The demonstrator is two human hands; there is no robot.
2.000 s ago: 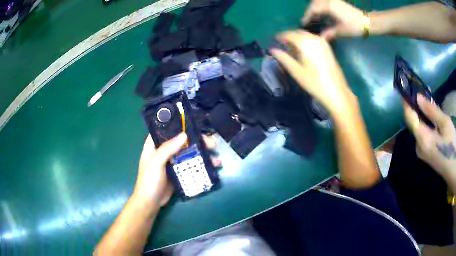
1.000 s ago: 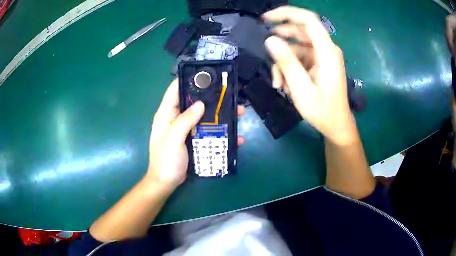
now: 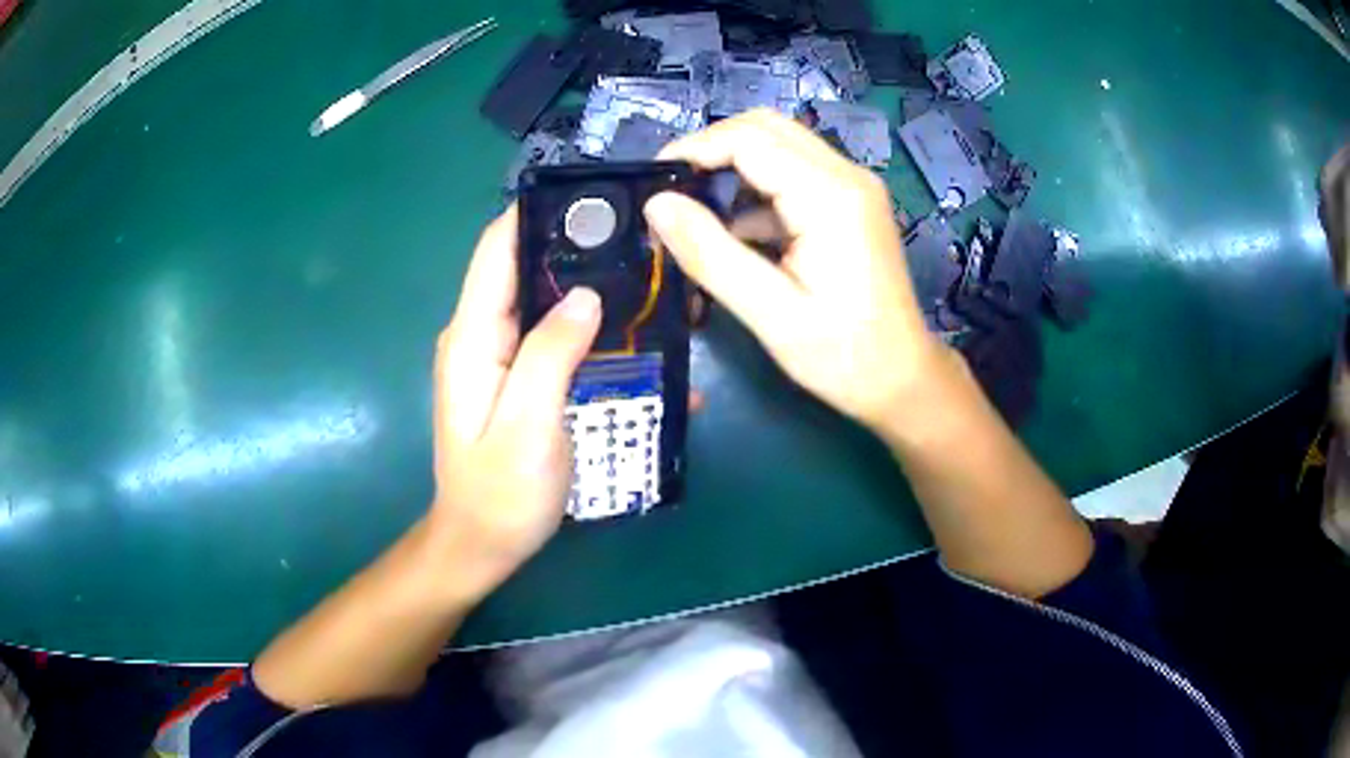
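A black phone front housing (image 3: 674, 430) lies open in my left hand (image 3: 504, 385), keypad end towards me. Inside it a round silver speaker (image 3: 591, 222) shows at the far end, an orange flex cable (image 3: 647, 308) runs down the right side, and a white keypad board (image 3: 616, 444) sits at the near end. My left thumb rests on the housing's inside left. My right hand (image 3: 807, 267) is at the housing's upper right edge, with the thumb over the top of the flex cable. Whether its fingers hold a part is hidden.
Loose black plastic inner covers (image 3: 945, 156), some with grey moulded detail, are piled beyond and to the right of the housing on the green bench (image 3: 267, 415). Silver tweezers (image 3: 397, 80) lie at the upper left. A person's arm shows at the far right edge.
My right hand has moved from the pile to the housing and touches its upper right. The housing came up from a tilt to upright in view. The other person's hands and phone have left the view.
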